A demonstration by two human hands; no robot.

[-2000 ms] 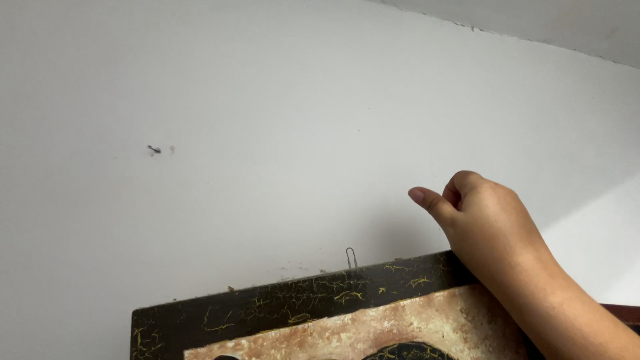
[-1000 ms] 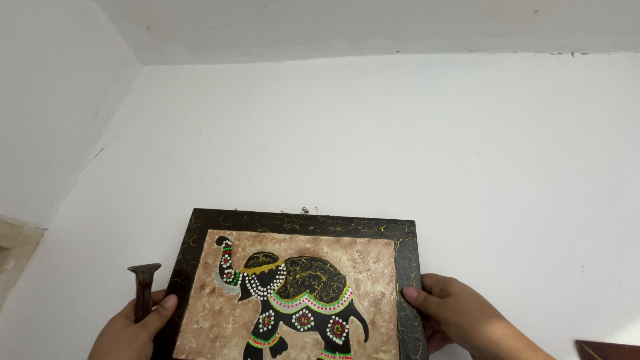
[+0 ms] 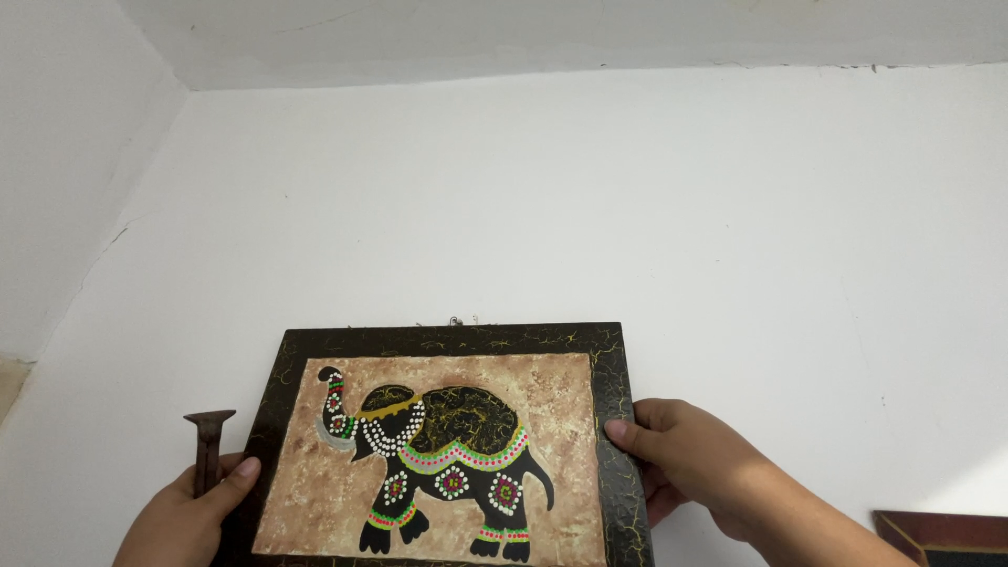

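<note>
A framed elephant painting [image 3: 441,441] with a black, crackle-patterned border is against or very near the white wall. My left hand [image 3: 185,512] grips its left edge with the thumb on the front, and also holds a dark metal tool [image 3: 208,449] with a flared, flat end pointing up. At the picture's right edge my right hand [image 3: 693,465] holds on, its thumb on the border and its fingers behind. A small wire hook or nail [image 3: 456,320] shows just above the middle of the top edge. The lower border is partly cut off by the view.
Behind the picture is the white wall [image 3: 551,197], meeting a grey ceiling [image 3: 472,39] above and a side wall [image 3: 63,157] on the left. Another dark red frame [image 3: 945,524] shows at the lower right. A beige edge [image 3: 12,386] is at far left.
Two seconds ago my right hand was off the picture, above its top edge, with thumb and fingers together; it now holds the right edge. The view has widened from close to the wall.
</note>
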